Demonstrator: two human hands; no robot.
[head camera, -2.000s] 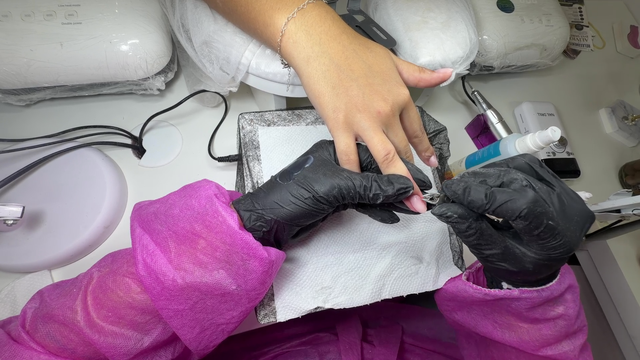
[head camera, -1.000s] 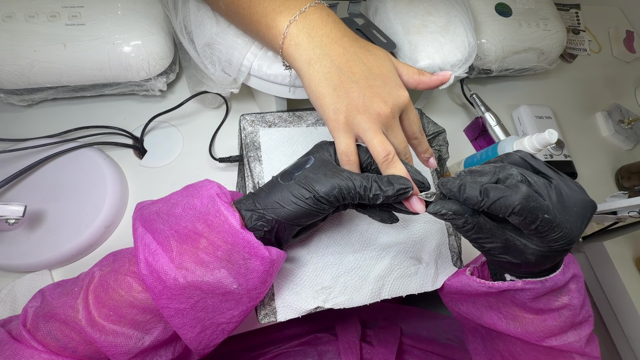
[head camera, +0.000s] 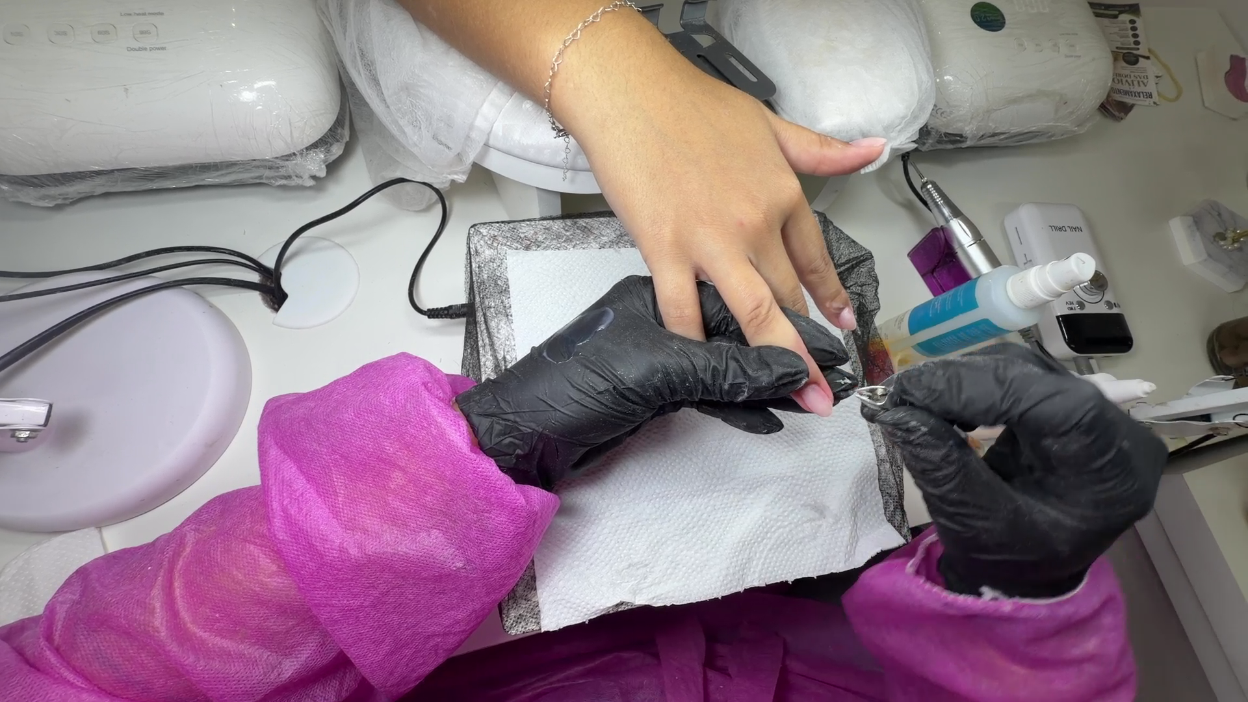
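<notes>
Another person's bare hand (head camera: 712, 195), with a chain bracelet at the wrist, reaches down from the top over a white paper towel (head camera: 721, 517). My left hand (head camera: 643, 370), in a black glove, holds one of its fingers between thumb and fingers near the nail. My right hand (head camera: 1024, 458), also gloved in black, pinches a small shiny metal tool (head camera: 873, 395) between thumb and forefinger. Only the tool's tip shows, a little to the right of the held fingertip and apart from it. Its handle is hidden in my right hand.
A spray bottle with blue liquid (head camera: 960, 307), a nail drill handpiece (head camera: 960, 229) and its control box (head camera: 1068, 278) stand at the right. Plastic-wrapped white devices (head camera: 166, 88) line the back. Black cables (head camera: 341, 210) and a round lamp base (head camera: 127, 400) lie at the left.
My right hand with the metal tool has moved right, away from the held fingertip. My left hand keeps its hold on the finger.
</notes>
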